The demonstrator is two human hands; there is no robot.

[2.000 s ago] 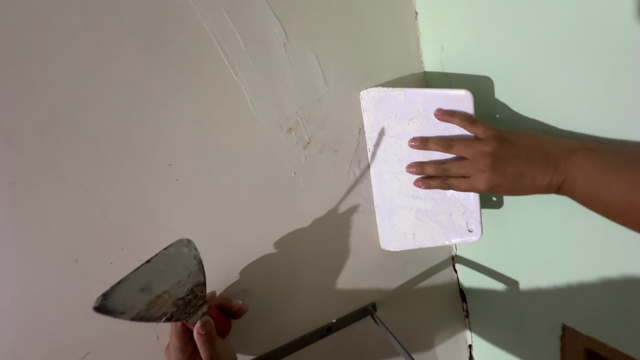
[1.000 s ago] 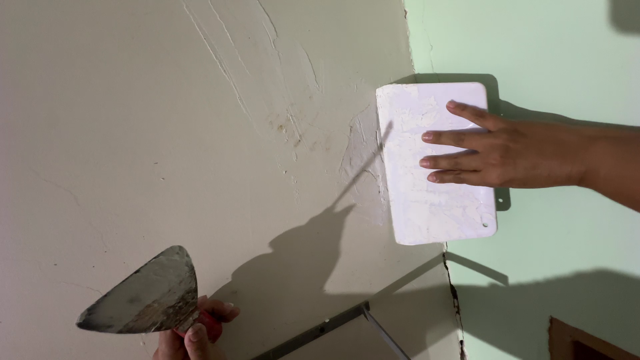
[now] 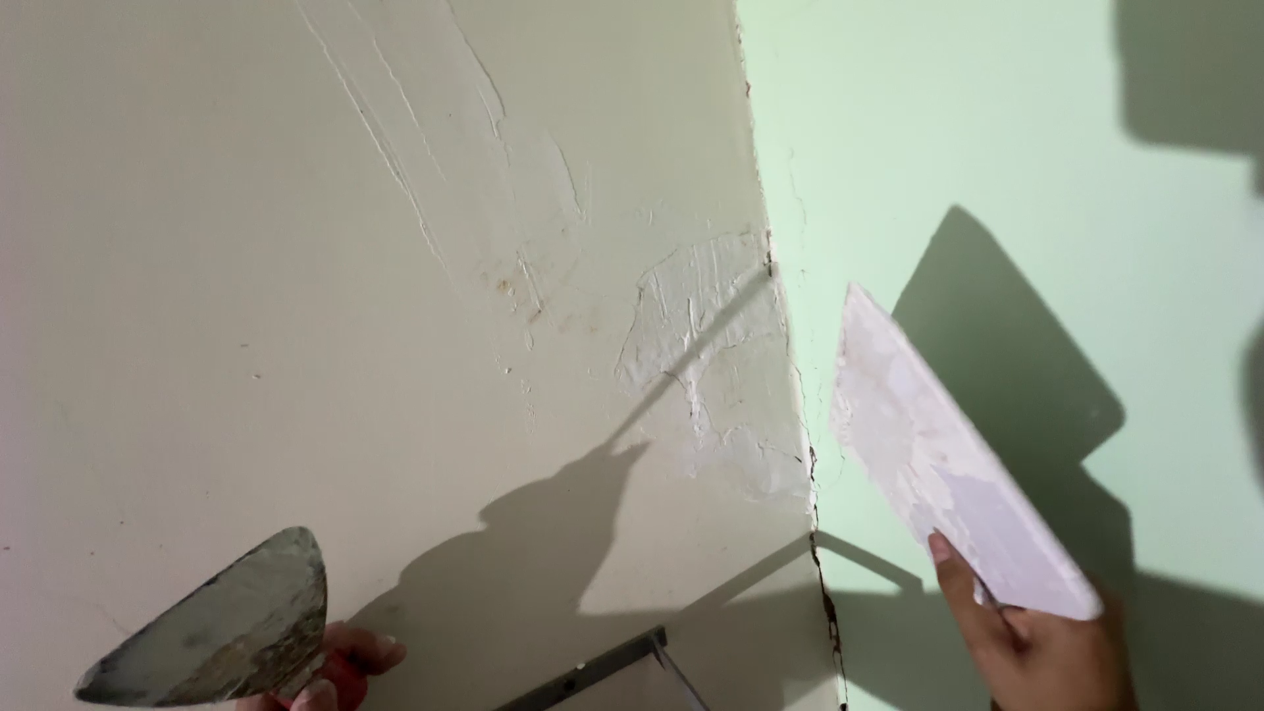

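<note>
At the lower left, my left hand (image 3: 341,671) grips the red handle of a putty knife (image 3: 222,632), whose wide metal blade is stained and points left. My right hand (image 3: 1047,642), at the lower right, holds a white plastic scraper (image 3: 938,464) by its lower end, thumb on its face. The scraper stands tilted off the green wall, with white filler smeared over it. A patch of wet-looking white filler (image 3: 706,306) lies on the beige wall beside the corner joint. Below it the joint shows a dark, broken crack (image 3: 829,612).
A metal frame part (image 3: 592,676) juts up at the bottom centre, in front of the beige wall (image 3: 197,296). The green wall (image 3: 938,99) meets it at the corner. Ridged filler streaks (image 3: 380,138) run down the beige wall. Shadows fall across both walls.
My right hand, earlier spread flat on the scraper at the corner, has moved down and now grips its lower end. The scraper has come away from the corner, tilted, uncovering the filler patch.
</note>
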